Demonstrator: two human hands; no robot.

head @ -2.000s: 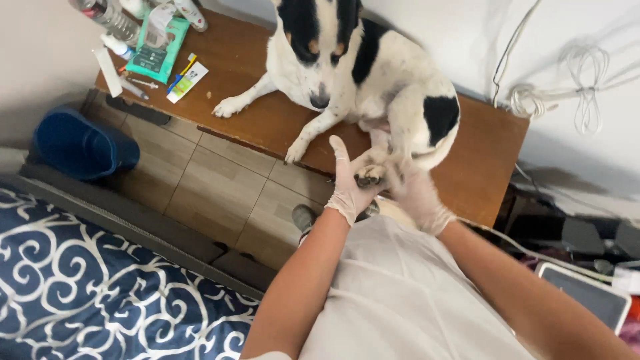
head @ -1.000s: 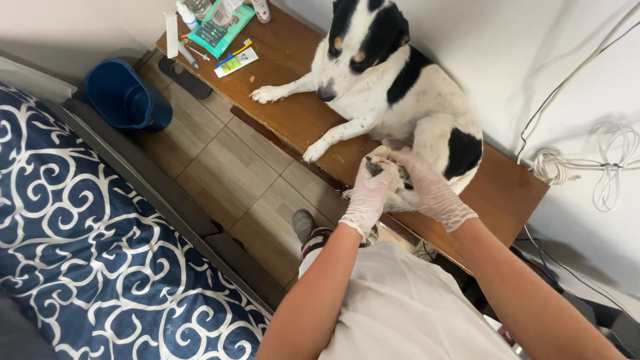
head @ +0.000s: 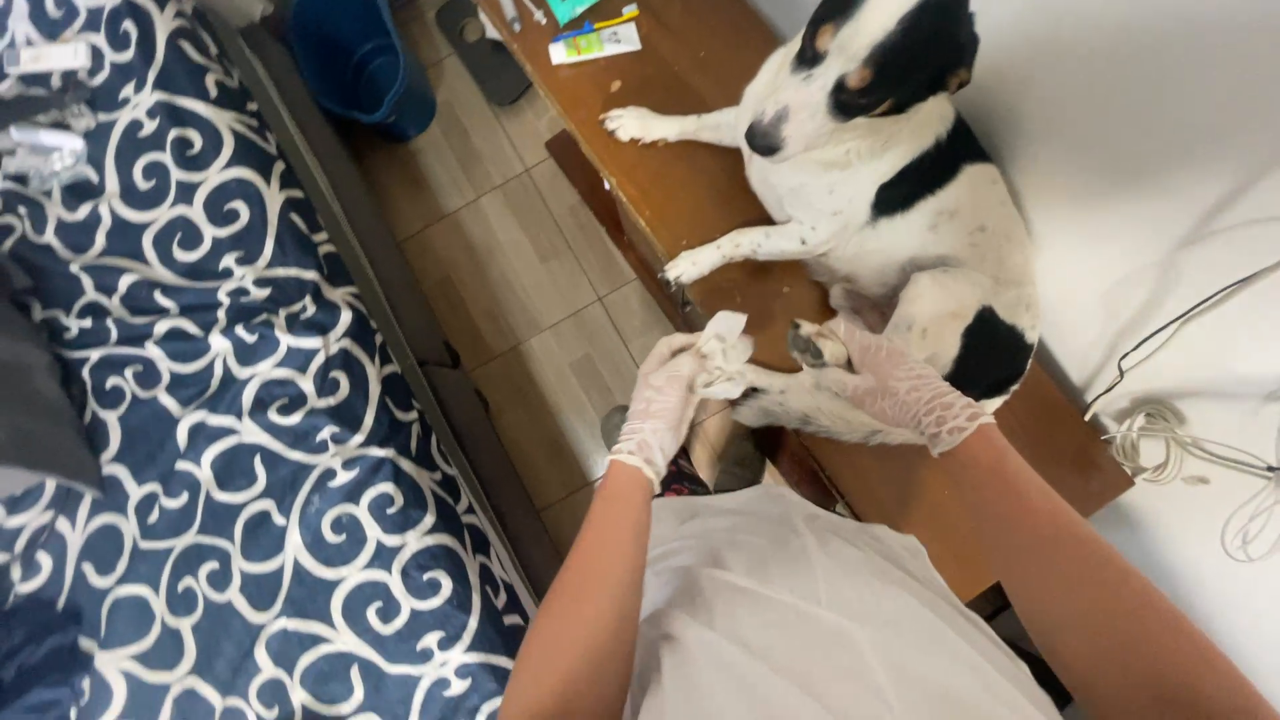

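Note:
A black and white dog (head: 900,210) lies on a brown wooden bench (head: 700,90), its head turned toward the bench's left end. My left hand (head: 662,405), in a thin white glove, grips a crumpled white wipe (head: 724,355) beside the dog's tail or lower leg, which I cannot tell apart. My right hand (head: 895,385), gloved as well, is around a hind leg close behind the paw (head: 815,345), whose dark pads face outward. Both front paws rest near the bench's front edge.
On the bench lie a toothpaste tube (head: 595,43) and a yellow and blue toothbrush (head: 612,20). A blue bucket (head: 375,80) stands on the tiled floor (head: 500,250) near a bed with a patterned blue cover (head: 250,400). Coiled cables (head: 1150,440) hang by the wall.
My left hand has moved away from the hind paw and now has a white wipe in it. My right hand remains at the hind leg. The view has shifted toward the bed.

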